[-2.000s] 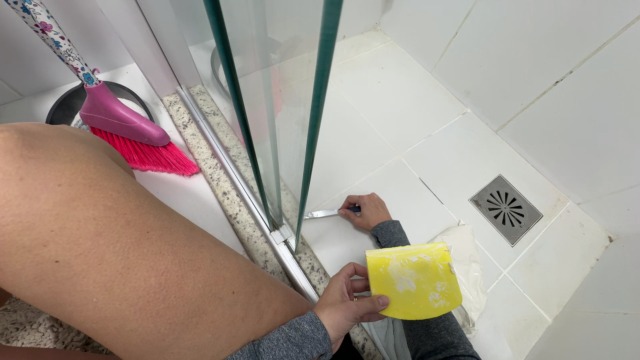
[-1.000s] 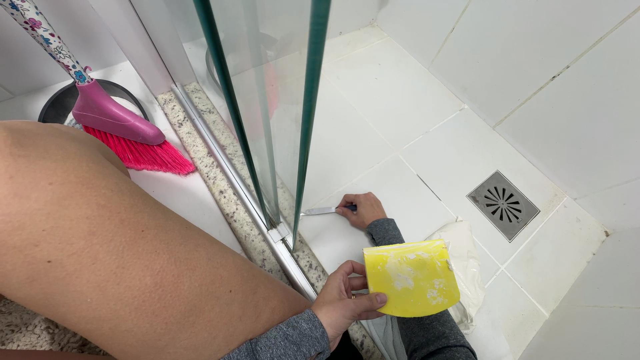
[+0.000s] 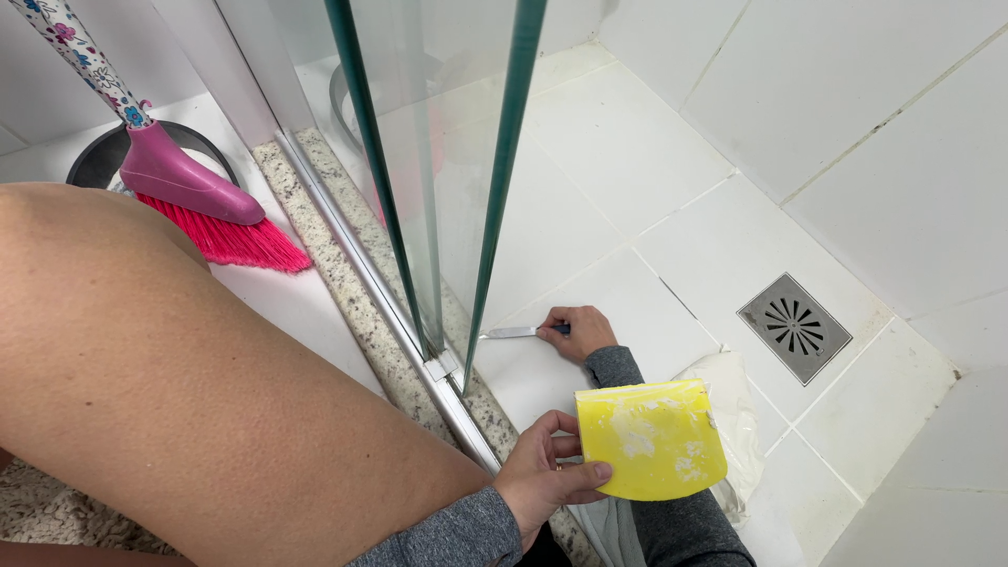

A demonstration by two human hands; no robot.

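My left hand (image 3: 551, 472), low in the centre, holds a yellow plastic scraper (image 3: 650, 441) by its left edge; white residue marks its face. Beyond it, my right hand (image 3: 583, 332) grips the dark handle of a narrow metal spatula (image 3: 512, 333). The blade lies low over a joint of the white floor tiles (image 3: 551, 216), its tip close to the glass door edge and the granite sill. A bit of white paste shows at the tip. The yellow scraper hides part of my right forearm.
Glass shower panels (image 3: 504, 181) rise from a metal track (image 3: 354, 252) on a granite sill (image 3: 315, 228). A square drain (image 3: 795, 328) is set at the right. A crumpled whitish plastic bag (image 3: 732, 425) lies behind the scraper. A pink broom (image 3: 189, 181) and a dark round container (image 3: 94, 161) stand left, beyond my leg.
My right hand and the spatula have shifted slightly along the tile joint. My left hand keeps hold of the yellow scraper in nearly the same place.
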